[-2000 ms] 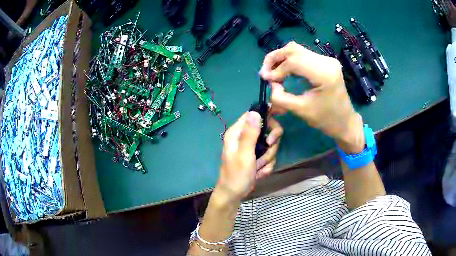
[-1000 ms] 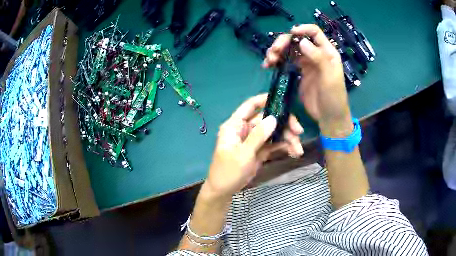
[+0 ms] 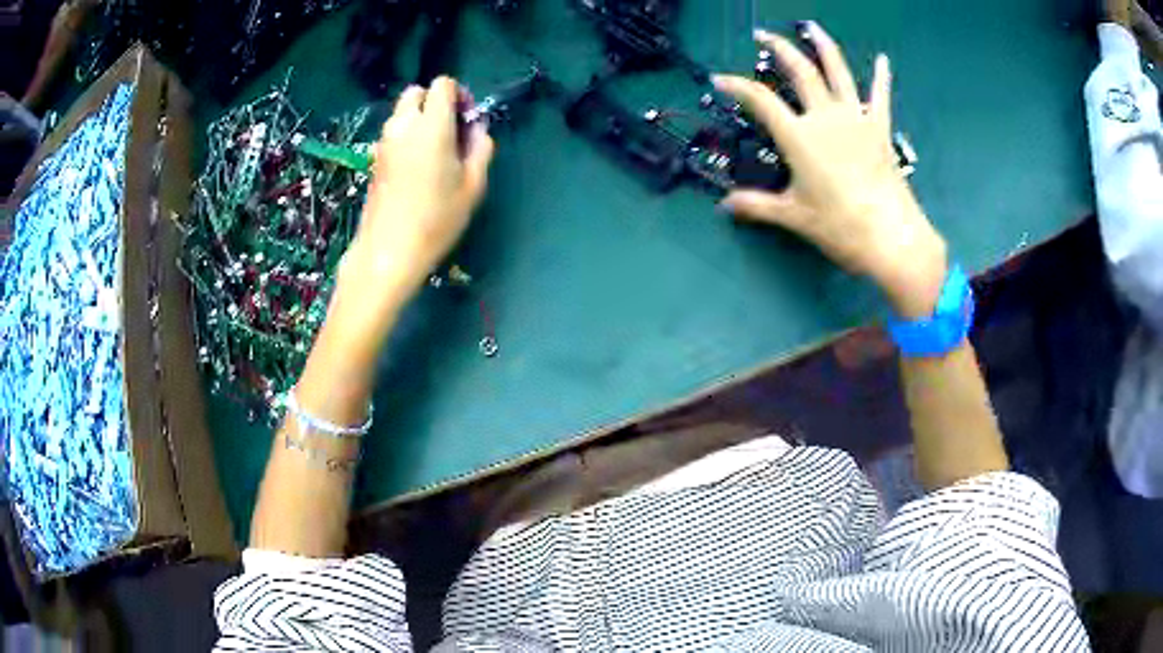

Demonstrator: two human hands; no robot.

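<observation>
My left hand is at the far side of the board pile, its fingers closed around the end of a narrow dark piece, which looks like a black housing; most of it is hidden or blurred. My right hand is open with fingers spread, just over the filled housings at the right. A black housing with small shiny spots lies left of its fingertips. Other housings are partly hidden under the hand.
Green boards with red wires lie tangled at left, beside an open carton of blue-and-white pieces. A small part on a red wire lies on the green tabletop. Dark housings lie at the far side. Another person's white sleeve is at right.
My hands have moved apart. The housing they held together has left them. My left hand has moved up and left to the far housings; my right hand has opened and moved right over the heap.
</observation>
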